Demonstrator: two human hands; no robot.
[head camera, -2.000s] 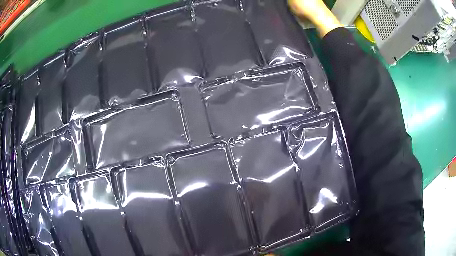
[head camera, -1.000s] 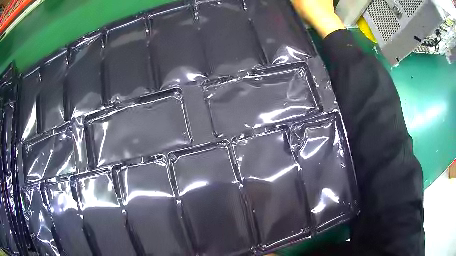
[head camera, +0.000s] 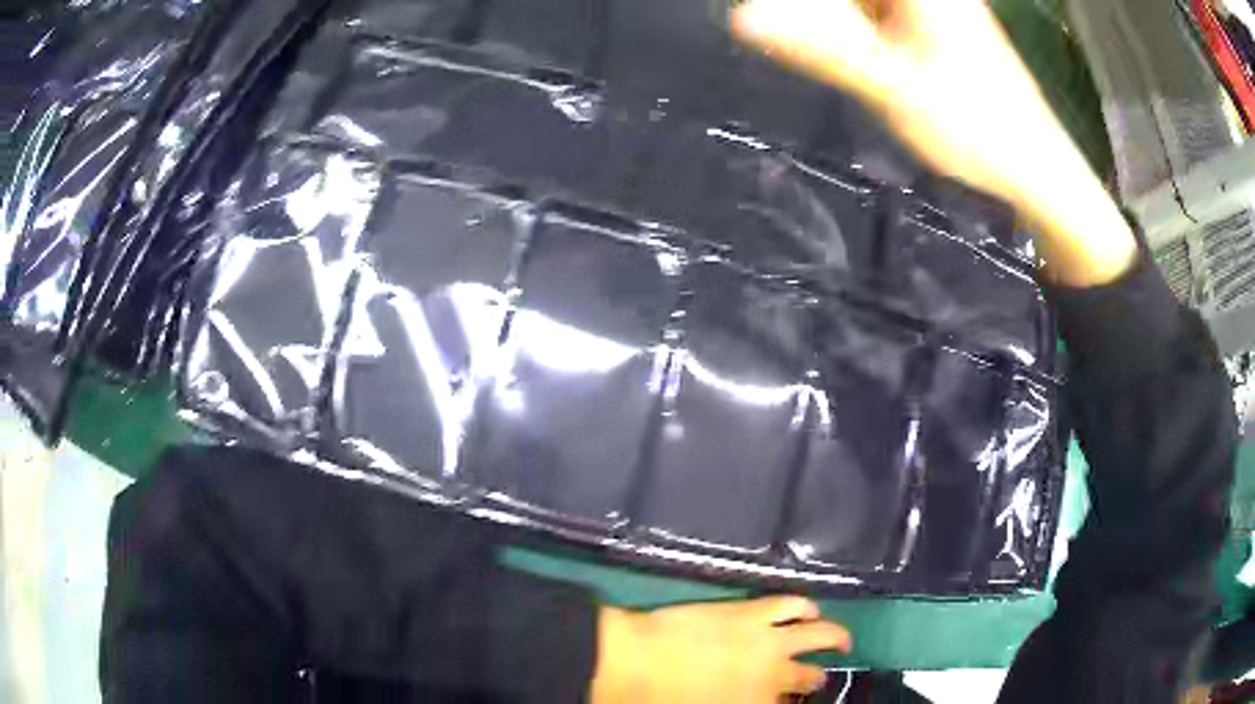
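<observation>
A large glossy black blister tray (head camera: 592, 399) with rectangular pockets lies in front of me, its near edge bowed. The pockets in view show black with white glare and hold no pale pieces. My right hand (head camera: 936, 103) is over the tray's upper right part, blurred and partly cut off by the top edge; its grip cannot be told. My left hand (head camera: 723, 649) is below the tray's near edge, apart from it, with fingers bent; whether it holds anything cannot be told.
More crumpled-looking shiny black plastic (head camera: 97, 179) lies at the left. The green bench surface (head camera: 950, 630) shows along the near edge. Grey equipment with slots (head camera: 1204, 261) stands at the right. A red strip (head camera: 1229, 62) shows at the upper right.
The view has shifted and the tray now appears tilted the other way. My left hand and sleeve have come into view at the bottom. My right hand now shows larger, over the tray.
</observation>
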